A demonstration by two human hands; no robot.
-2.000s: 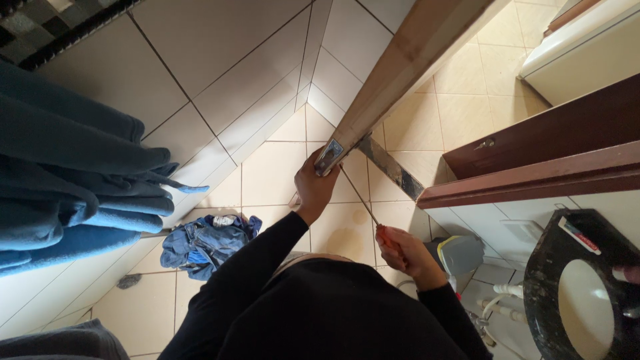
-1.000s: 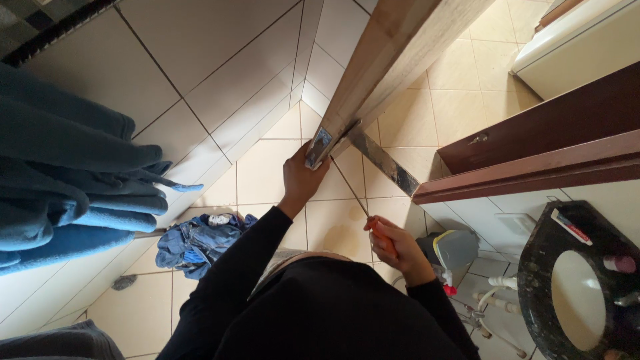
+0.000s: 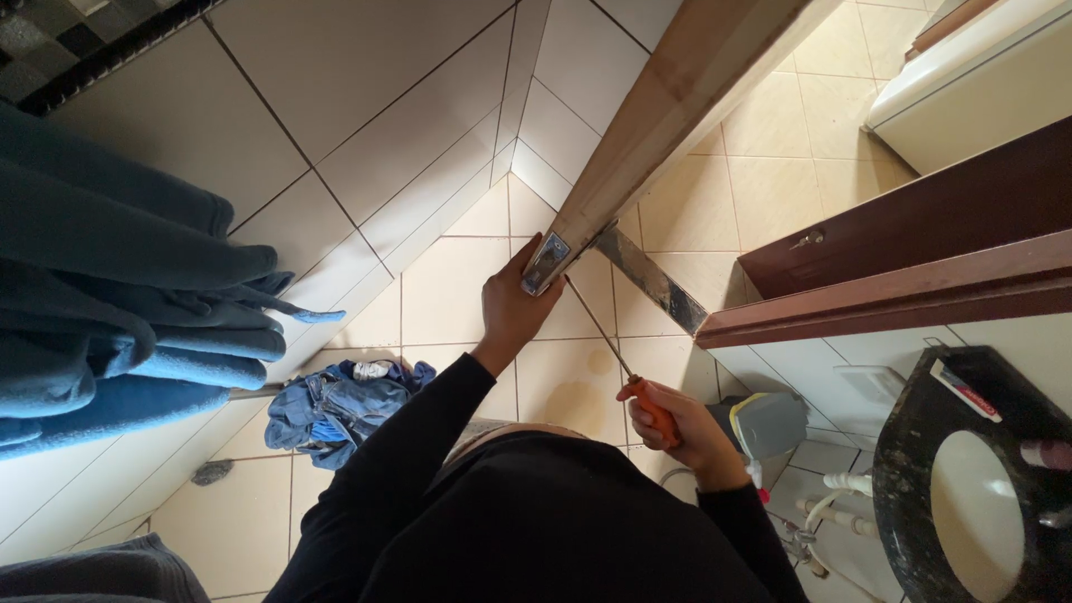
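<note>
My left hand (image 3: 512, 306) is wrapped around the edge of a wooden door (image 3: 624, 126), just beside the metal lock plate (image 3: 546, 262) set into that edge. In my right hand (image 3: 691, 431) is the orange handle of a long screwdriver (image 3: 601, 331). Its thin shaft slants up and left, and the tip ends close to my left fingers at the door's side. Whether the tip touches the door or a part of the lock cannot be told.
Blue towels or robes (image 3: 126, 276) hang at the left. Crumpled blue clothes (image 3: 343, 406) lie on the tiled floor. A dark stone washbasin top (image 3: 909, 477) stands at the right, near a grey bin (image 3: 766, 425). A dark red door frame (image 3: 837, 306) rises behind it.
</note>
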